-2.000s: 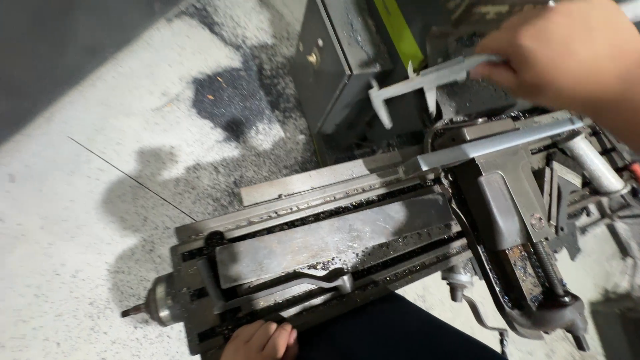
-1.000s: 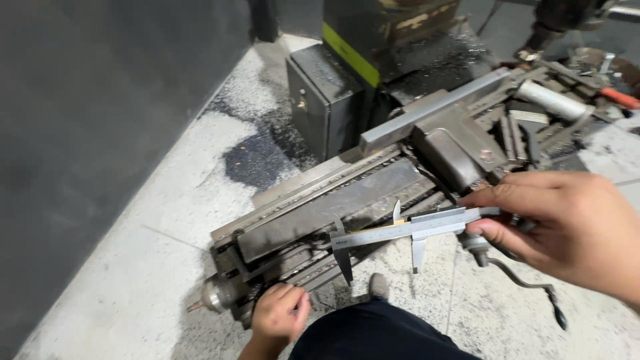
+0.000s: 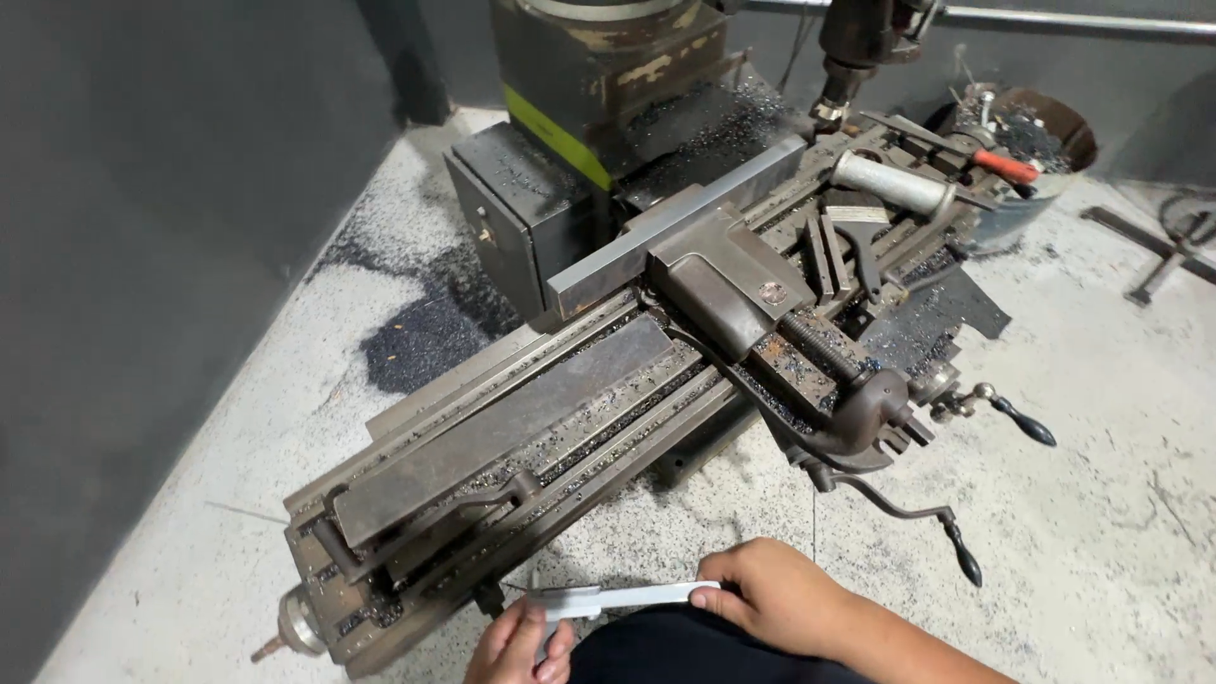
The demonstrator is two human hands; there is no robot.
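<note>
A metal vernier caliper [image 3: 636, 597] is held between both hands, low in front of the milling machine table. My left hand [image 3: 524, 646] grips its jaw end; the fingers hide most of the jaws. My right hand [image 3: 774, 594] pinches the far end of its beam between thumb and fingers. Beyond them a machine vise [image 3: 727, 275] stands on the milling machine table [image 3: 608, 494], with a long bright steel bar [image 3: 679, 223] at its back jaw. A flat steel plate [image 3: 503, 427] and a crank-shaped wrench [image 3: 437, 518] lie on the left half of the table.
Dark metal chips cover the table slots and the floor [image 3: 1092, 456]. At the table's right lie a metal cylinder [image 3: 893, 183] and a file with a red handle [image 3: 1005, 166]. Crank handles [image 3: 964, 556] stick out in front. The spindle [image 3: 836, 90] hangs at the back right.
My right hand has brought the caliper down from over the table to near my lap. My left hand, at the table's edge two seconds ago, now grips the caliper's jaw end.
</note>
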